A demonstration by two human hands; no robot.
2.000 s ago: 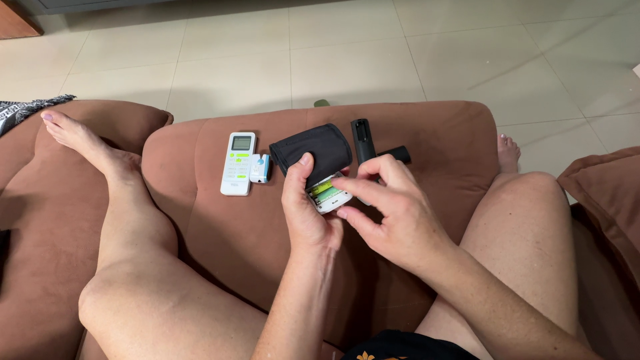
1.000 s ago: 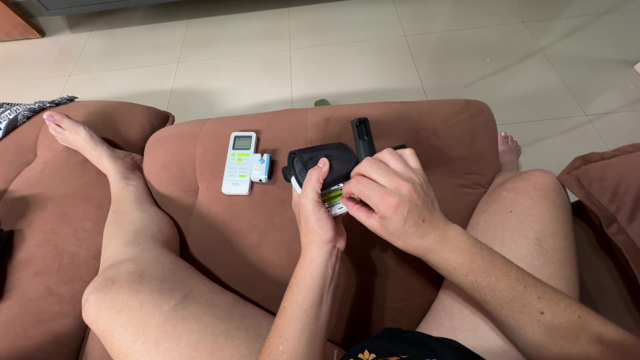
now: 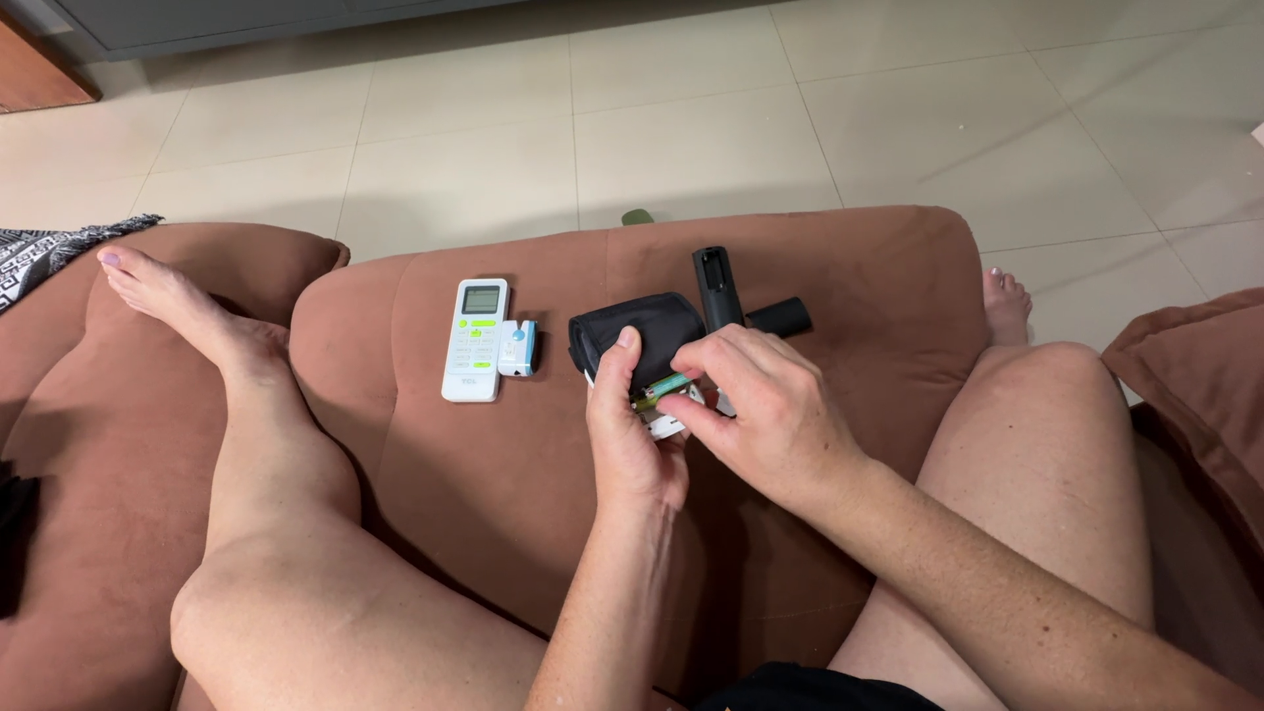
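Observation:
My left hand (image 3: 632, 434) grips a white device (image 3: 667, 425), whose battery compartment faces up, with its attached or overlapping black fabric cuff (image 3: 642, 336); which of the two cannot be told. A green battery (image 3: 667, 388) sits tilted at the compartment, its far end between the thumb and index finger of my right hand (image 3: 765, 400). More yellow-green shows beneath it, partly hidden by my fingers. Beyond my right hand lies a black remote control (image 3: 716, 284) with an open battery bay, and close by it a black cover piece (image 3: 780, 317).
On the brown sofa seat (image 3: 474, 484) lie a white air-conditioner remote (image 3: 476, 341) and, touching its right side, a small white and blue device (image 3: 518, 348). My legs flank the seat. A patterned throw (image 3: 49, 257) lies at the left, a cushion (image 3: 1205, 395) at the right.
My right hand has drawn back slightly from the compartment, and one battery now shows tilted between its fingertips. The black cuff has shifted a little in my left hand.

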